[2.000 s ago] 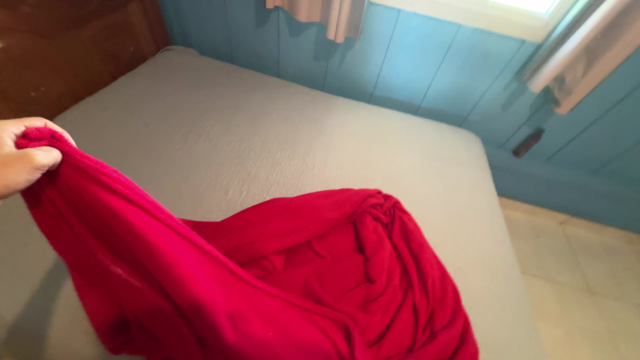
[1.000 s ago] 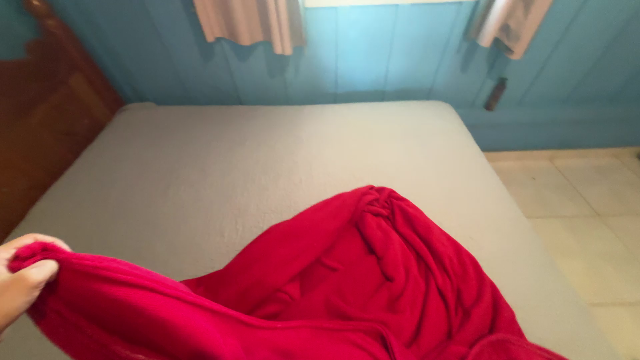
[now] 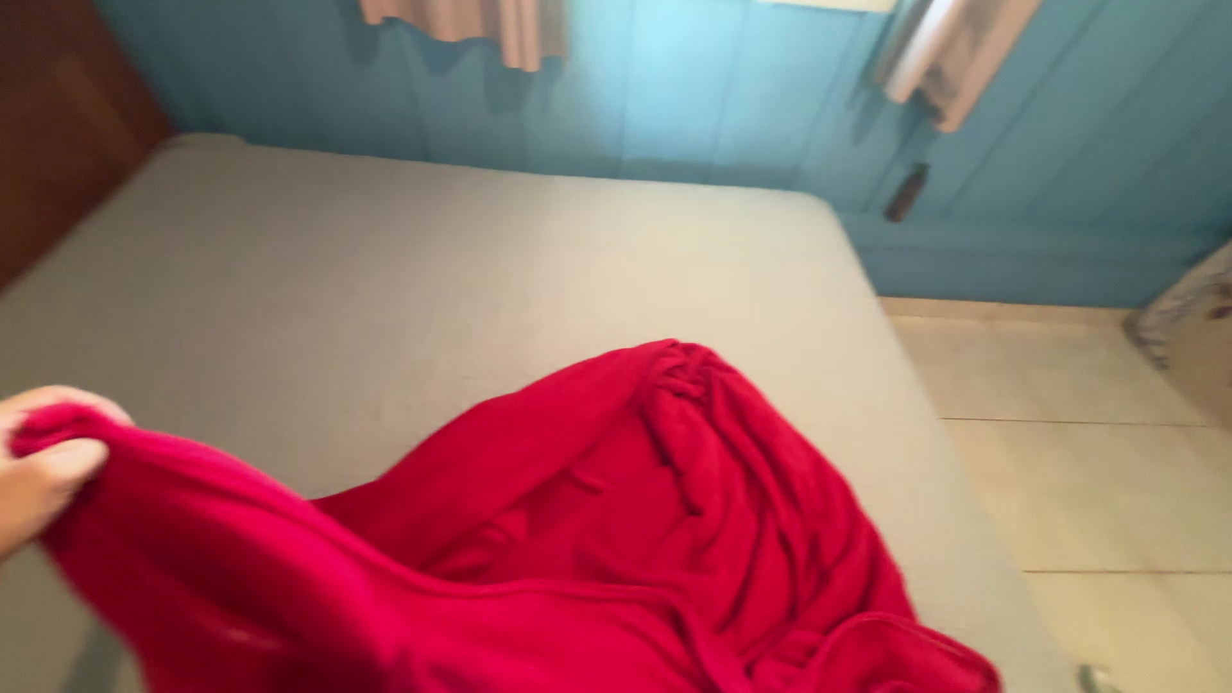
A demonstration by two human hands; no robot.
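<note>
At the left edge, my left hand (image 3: 48, 472) grips a bunched edge of a red cloth (image 3: 597, 539) between thumb and fingers, lifted above the mattress. The cloth stretches from that hand across the lower middle of the view, with gathered folds and a puckered corner near the centre. Part of it lies on a mattress with a fitted grey-beige sheet (image 3: 481, 260). The cloth's lower part runs out of the frame at the bottom. My right hand is not in view.
A wooden headboard (image 3: 67, 125) stands at the left. Behind the mattress is a blue panelled wall (image 3: 674, 106) with pinkish curtains (image 3: 481, 24) and a small dark hanging object (image 3: 906, 192). Tiled floor (image 3: 1059, 481) lies to the right, with a patterned fabric item (image 3: 1189, 308) at the right edge.
The view has shifted, showing more floor at the right. My left hand keeps its hold on the red cloth, and a rounded fold of it now shows at the lower right.
</note>
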